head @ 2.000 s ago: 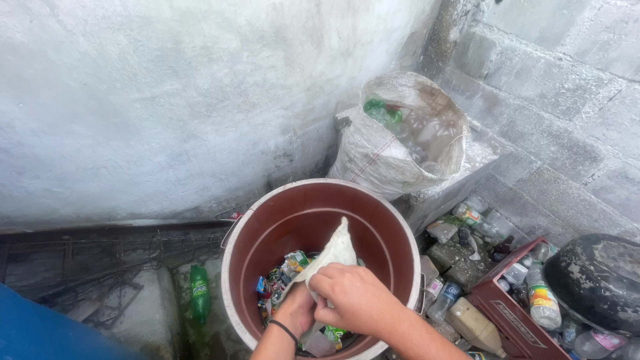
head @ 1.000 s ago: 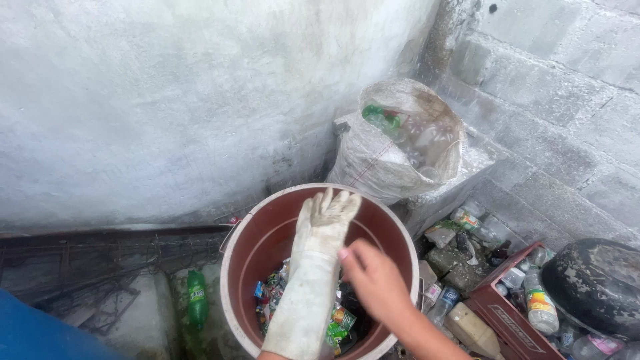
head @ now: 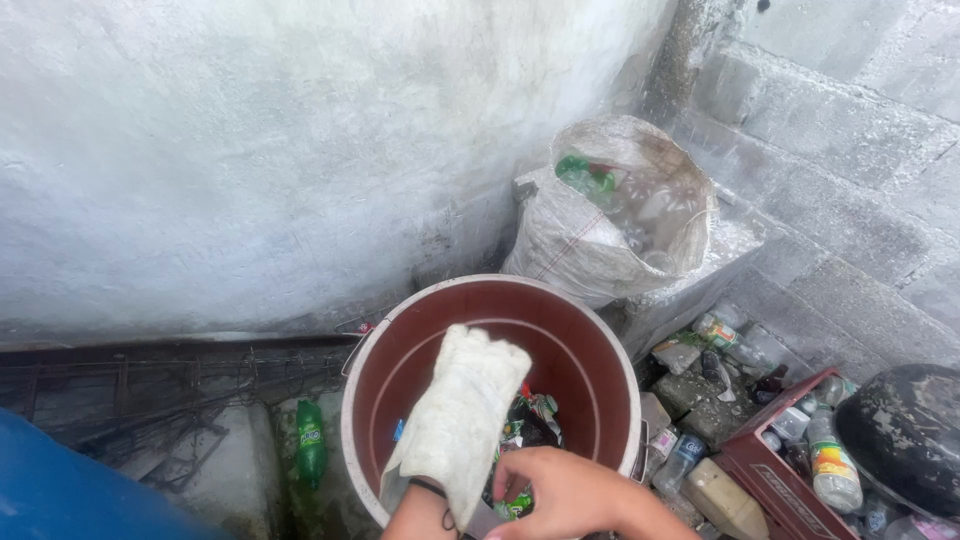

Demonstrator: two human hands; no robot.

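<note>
A long off-white glove (head: pixel 465 405) covers my left hand (head: pixel 484 360), its fingers curled over inside the mouth of a reddish-brown plastic bucket (head: pixel 487 289). A dark band circles the wrist just below the wide cuff. Bare and half curled, my right hand (head: pixel 551 487) is beside the cuff over the bucket's near right part, with nothing seen in its fingers. Crumpled wrappers and other litter (head: pixel 536 420) lie low in the bucket, partly hidden by the glove and hand.
A woven sack (head: pixel 577 247) of plastic bottles leans behind the bucket by the wall. At right are a red crate (head: pixel 780 480) of bottles, a black basin (head: pixel 907 435) and rubble (head: pixel 697 397). A green bottle (head: pixel 310 442) lies left; something blue (head: pixel 82 480) fills the lower left corner.
Two seconds ago both hands were bare at the glove's opening; the glove is now on my left hand. Its fingers, spread one second ago, are curled. My right hand has moved down toward the cuff.
</note>
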